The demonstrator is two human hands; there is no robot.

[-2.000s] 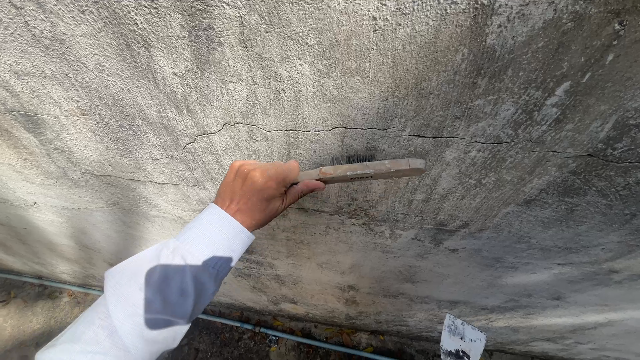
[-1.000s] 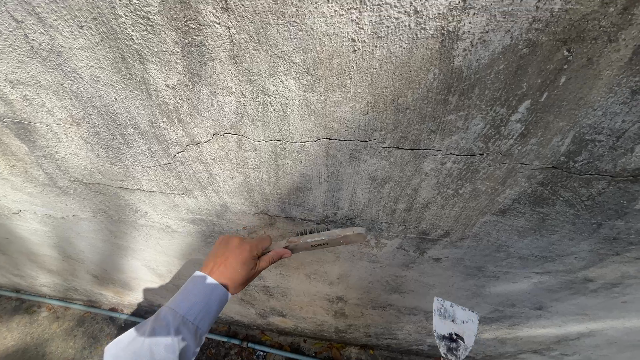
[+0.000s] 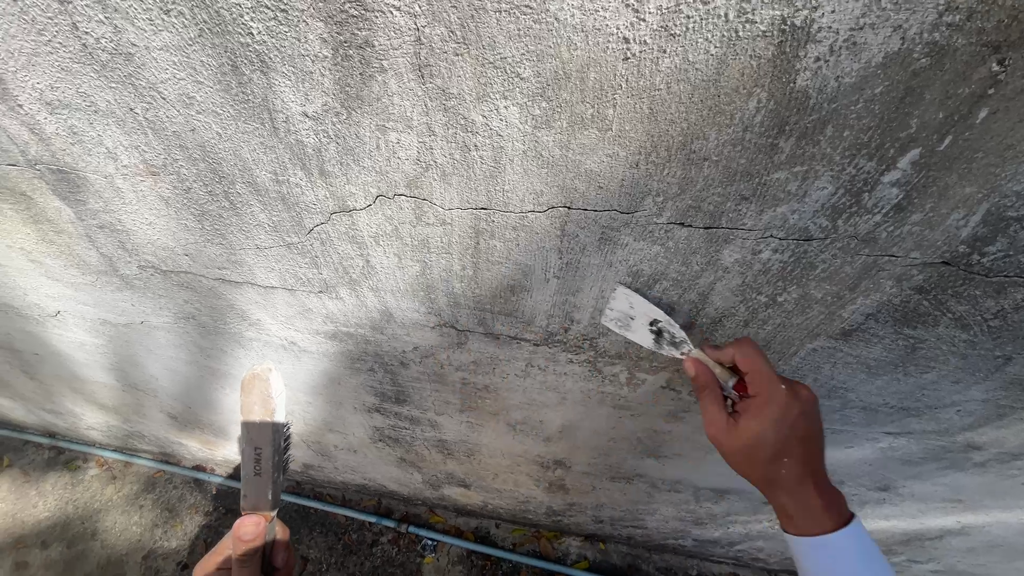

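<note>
At the lower left, my left hand (image 3: 250, 546) holds a wooden-backed wire brush (image 3: 262, 456) upright, its dark bristles facing right, apart from my right hand. My right hand (image 3: 772, 432) grips the handle of a putty knife (image 3: 648, 322) at the right. The knife's whitish, dark-stained blade points up and left over the rough plastered wall (image 3: 496, 272); whether it touches the surface I cannot tell. A long thin crack (image 3: 512, 210) runs across the wall above both tools, and a shorter crack (image 3: 488, 332) lies left of the blade.
A light blue pipe (image 3: 344, 510) runs along the foot of the wall, from the left edge toward the bottom middle. Rough ground (image 3: 96, 512) and scattered dry leaves (image 3: 544, 540) lie by it. Sunlight and shadow patches fall on the wall.
The wire brush has left the wall's middle and now stands upright at the lower left. The putty knife has risen from the lower right, with my right hand now in view on it.
</note>
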